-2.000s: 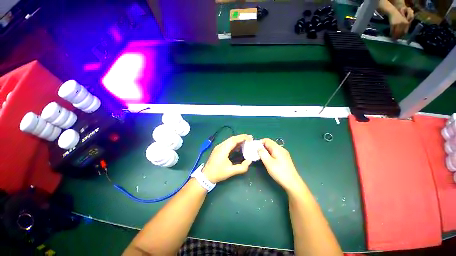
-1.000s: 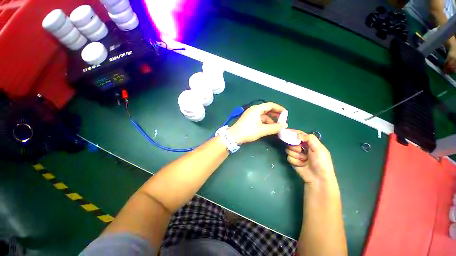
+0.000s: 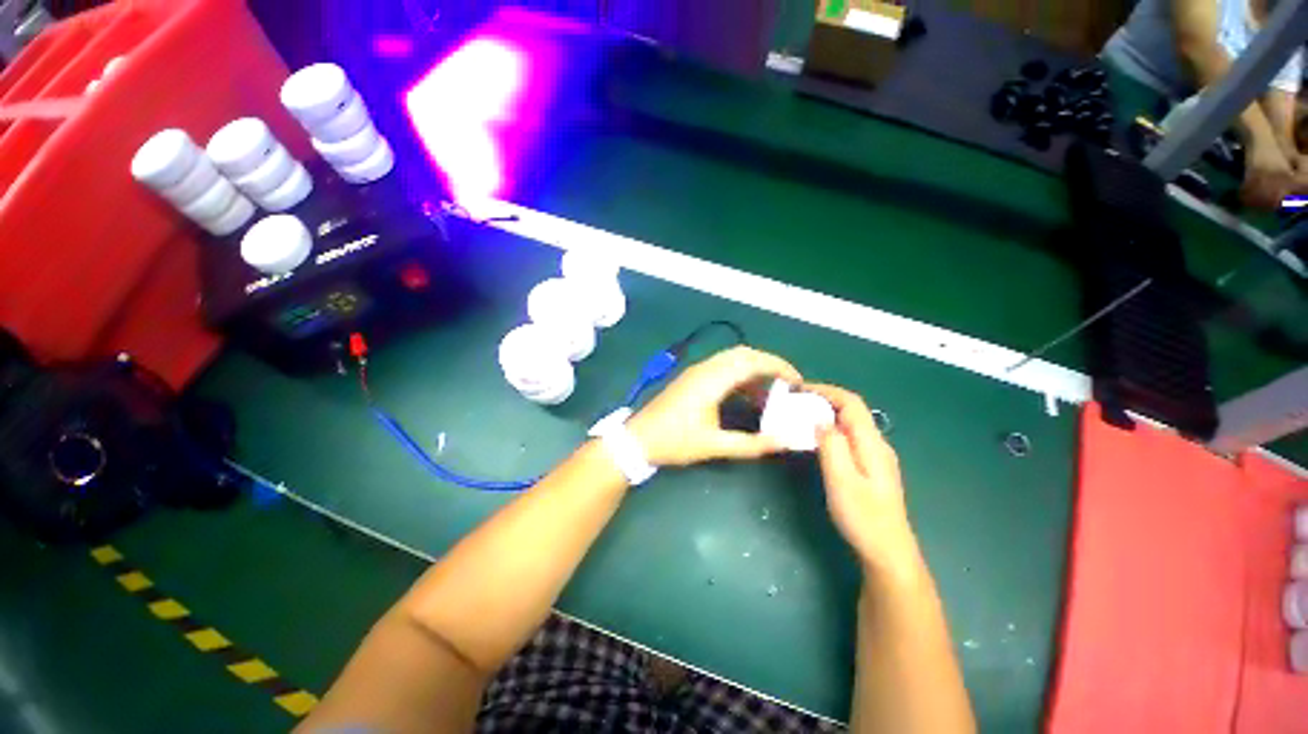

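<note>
A white charging case (image 3: 796,416) is held between both hands over the green bench. My left hand (image 3: 706,409) grips its left side, with a dark piece showing between thumb and fingers. My right hand (image 3: 864,473) holds its right side. The blue test lead (image 3: 445,470) runs from the black power box (image 3: 323,287) toward my left hand; its blue plug (image 3: 659,366) and thin black end show behind that hand. Whether the lead joins the case is hidden. White cases (image 3: 538,359) stand in short stacks left of my hands.
More cases (image 3: 276,244) sit on the power box. A red bin (image 3: 122,187) stands at left beside a round black object (image 3: 79,456). Red mats (image 3: 1155,574) lie at right. Black trays (image 3: 1140,301), a thin rod (image 3: 1083,327) and small rings (image 3: 1017,445) are also there. Another person's hands (image 3: 1269,172) show top right.
The view has shifted. One second ago the case's white lid stood up between the hands; now the hands are closer around it and the white case looks more compact.
</note>
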